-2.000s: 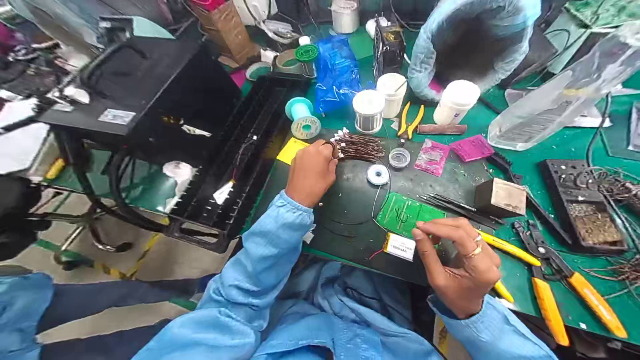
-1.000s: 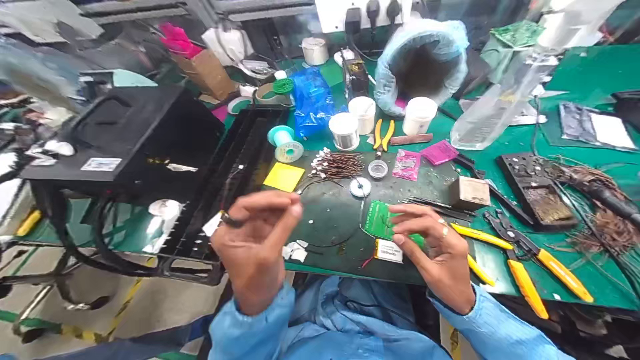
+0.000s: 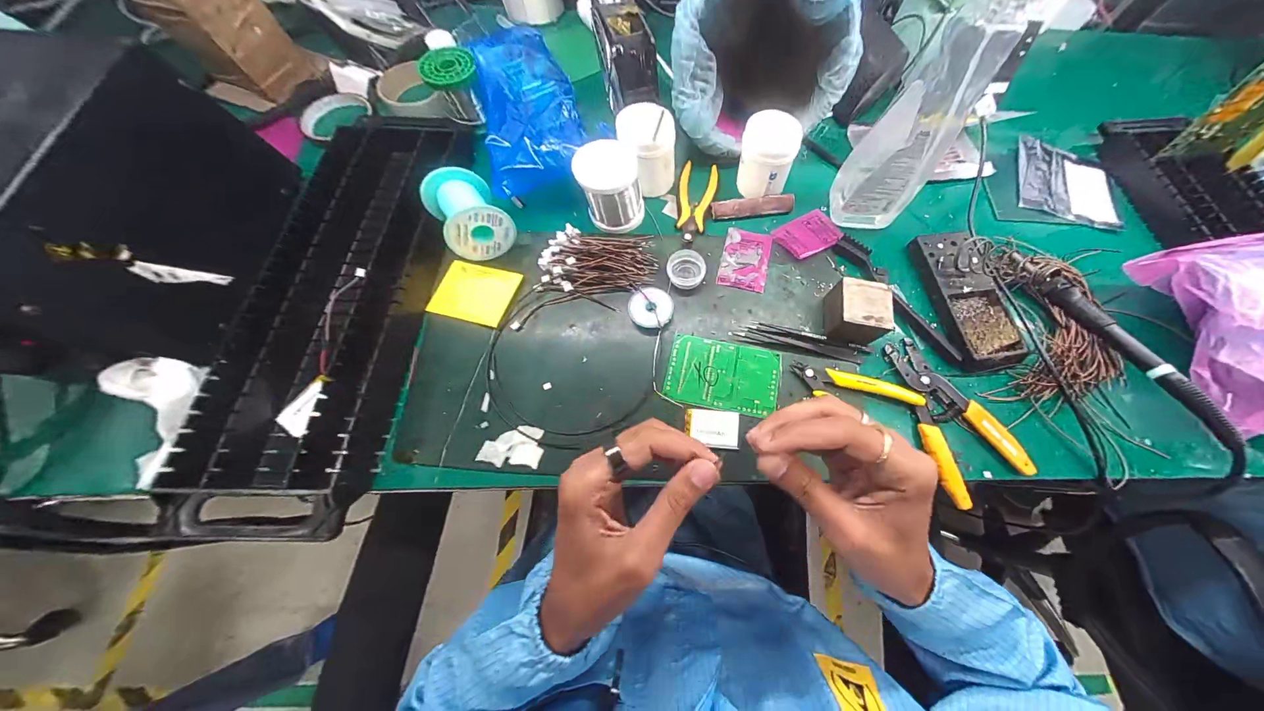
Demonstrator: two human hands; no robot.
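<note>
My left hand (image 3: pixel 632 523) is raised before the bench edge, thumb and forefinger pinched at a tiny dark thing too small to name. Close on its right, my right hand (image 3: pixel 849 484) has its thumb near its fingertips; whether it grips anything is unclear. Just beyond them lies a white-wrapped battery pack (image 3: pixel 713 429) against a green circuit board (image 3: pixel 722 374). A small solder reel (image 3: pixel 651 309) rests behind the board, its strand running down to it. Brown wires with white connectors (image 3: pixel 597 261) lie bundled farther back. White scraps (image 3: pixel 511 447) are left of my left hand.
Wire strippers (image 3: pixel 958 405), yellow-handled cutters (image 3: pixel 889 388), tweezers (image 3: pixel 800 341) and a metal block (image 3: pixel 858 310) lie right. Black slotted racks (image 3: pixel 296 296) line the left. A yellow note pad (image 3: pixel 475 293), solder spool (image 3: pixel 607 185) and white bottles (image 3: pixel 769 154) stand behind. A soldering iron (image 3: pixel 1096 316) lies far right.
My left hand has left the wire bundle, where it was two seconds ago, and come toward me. My right hand has moved off the circuit board and battery. Both hands are now close together.
</note>
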